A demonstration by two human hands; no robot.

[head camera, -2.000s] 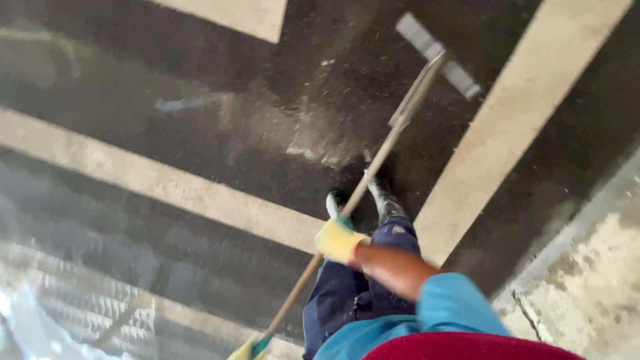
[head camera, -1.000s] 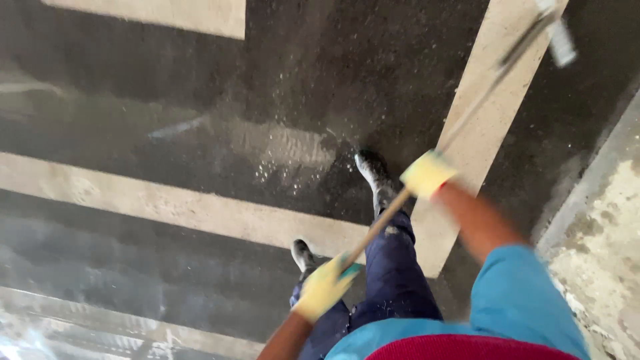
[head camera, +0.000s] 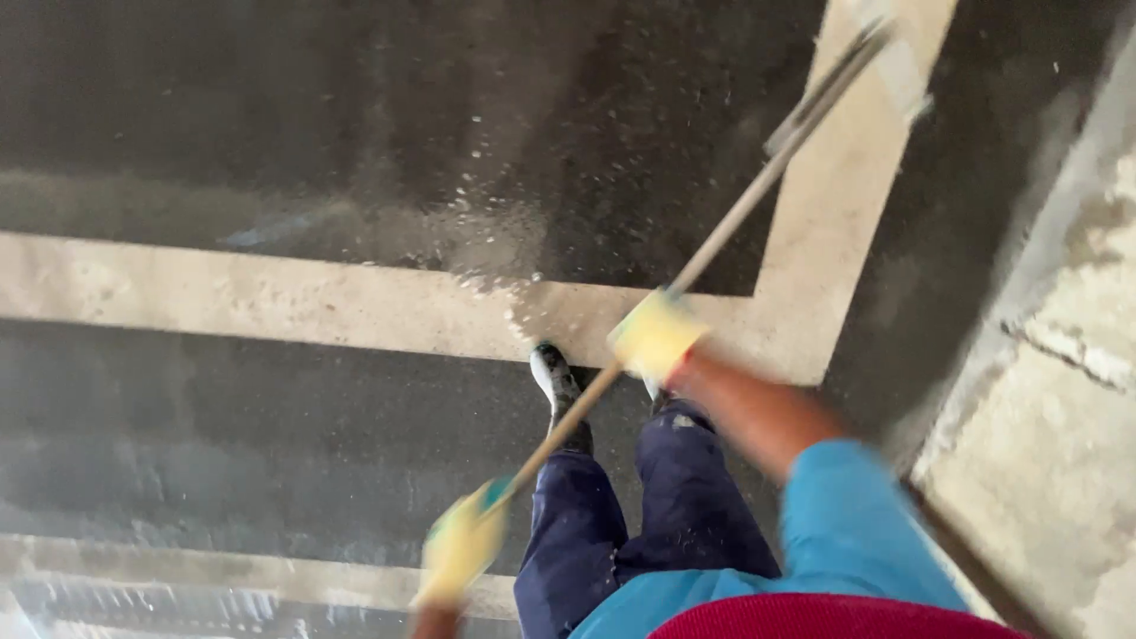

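Observation:
Both of my hands wear pale yellow gloves with green parts and grip one long pole (head camera: 733, 218). My left hand (head camera: 463, 541) holds its lower end at the bottom, left of my legs. Farther up the pole, in front of my knees, my right hand (head camera: 658, 337) is closed around it. The pole slants up to the right and ends in a blurred, pale, flat crosswise head (head camera: 902, 71) over the light floor stripe. The exact kind of tool cannot be told. Small whitish wet specks (head camera: 484, 235) lie on the dark floor ahead of my shoes.
The dark, wet-looking floor (head camera: 266, 399) has broad cream stripes (head camera: 355, 306) that meet in a corner at the right. A cracked, patchy concrete surface (head camera: 1047, 426) runs along the right edge. My shoe (head camera: 555, 377) stands just below the near stripe. Shiny wet floor shows at lower left.
One second ago the tool's head was at the upper right, past the light stripe's outer edge; now it overlaps that stripe. My feet have shifted closer together. Both hands keep hold of the pole.

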